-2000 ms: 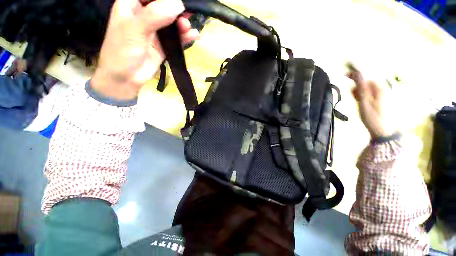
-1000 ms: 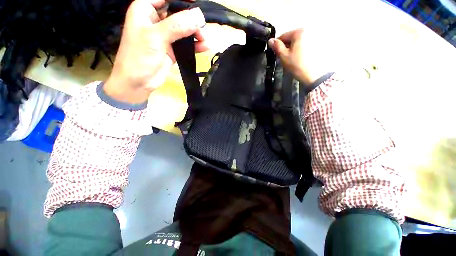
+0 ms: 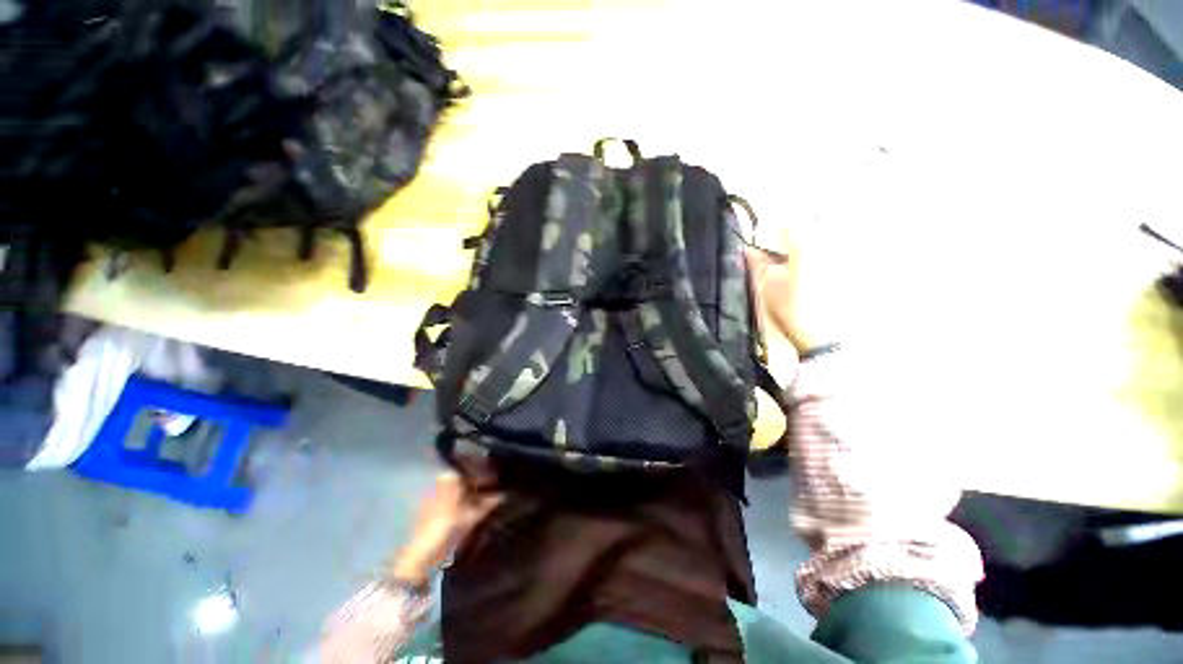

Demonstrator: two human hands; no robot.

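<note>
The camouflage backpack [image 3: 603, 311] lies on the table's front edge with its black mesh back up. Its two shoulder straps [image 3: 664, 234] lie flat along the back, and the top carry handle [image 3: 619, 152] points away from me. My right hand [image 3: 776, 311] is at the bag's right side, partly hidden behind it; whether it grips the bag cannot be told. My left hand [image 3: 448, 516] is blurred, below the bag's lower left corner beside the brown apron [image 3: 590, 558]; its fingertips are unclear.
A dark backpack pile [image 3: 234, 130] with dangling straps covers the back left of the yellow table [image 3: 519, 78]. A blue plastic stool [image 3: 182, 441] stands on the grey floor at left, beside white cloth. A dark item shows at the table's right edge.
My left hand has let go of the raised shoulder strap and moved down to the bag's bottom. Both straps now lie flat. My right hand has moved from the strap top to the bag's side.
</note>
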